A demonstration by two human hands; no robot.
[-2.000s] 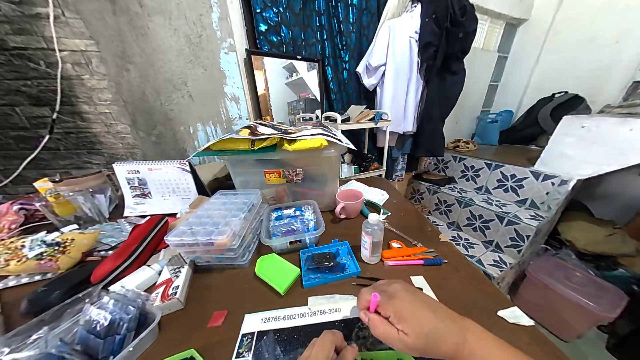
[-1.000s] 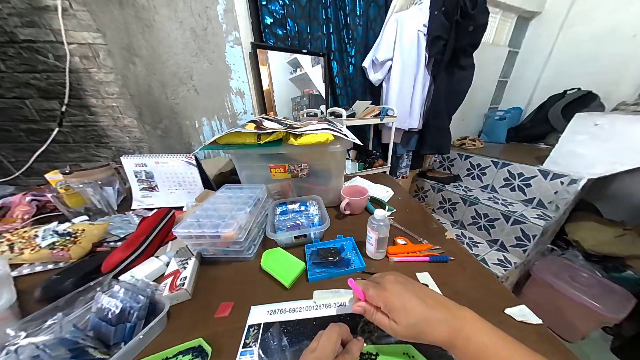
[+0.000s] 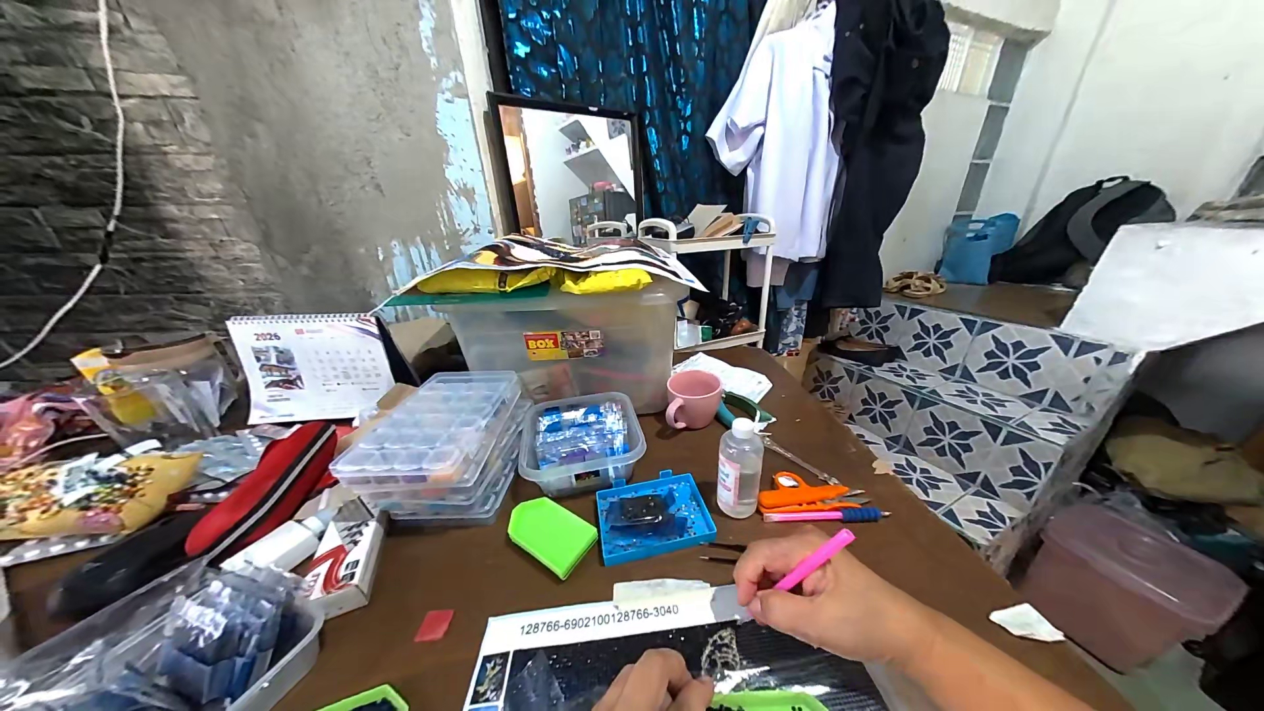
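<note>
My right hand (image 3: 805, 592) holds a pink pen-like tool (image 3: 816, 559), its lower end hidden by my fingers, over the upper edge of a dark picture canvas (image 3: 592, 662) with a white printed border. My left hand (image 3: 657, 683) rests on the canvas at the bottom of the view, fingers bent; whether it grips anything cannot be told. Beside it lies a green tray (image 3: 770, 701) with dark bits, partly cut off. Another green tray (image 3: 370, 702) is at the bottom left. Beyond the canvas are a blue open case (image 3: 656, 517) and a green faceted plastic piece (image 3: 552, 536).
A clear bottle (image 3: 740, 468), orange scissors (image 3: 805, 494) and a pink mug (image 3: 693, 398) stand or lie at the right. Stacked compartment boxes (image 3: 430, 444), a tub of packets (image 3: 581, 444) and a bin of dark packets (image 3: 306, 642) are further left. A red square (image 3: 434, 625) lies near the canvas.
The pink tool in my right hand has gone from nearly upright to leaning to the right. My left hand stays low on the canvas.
</note>
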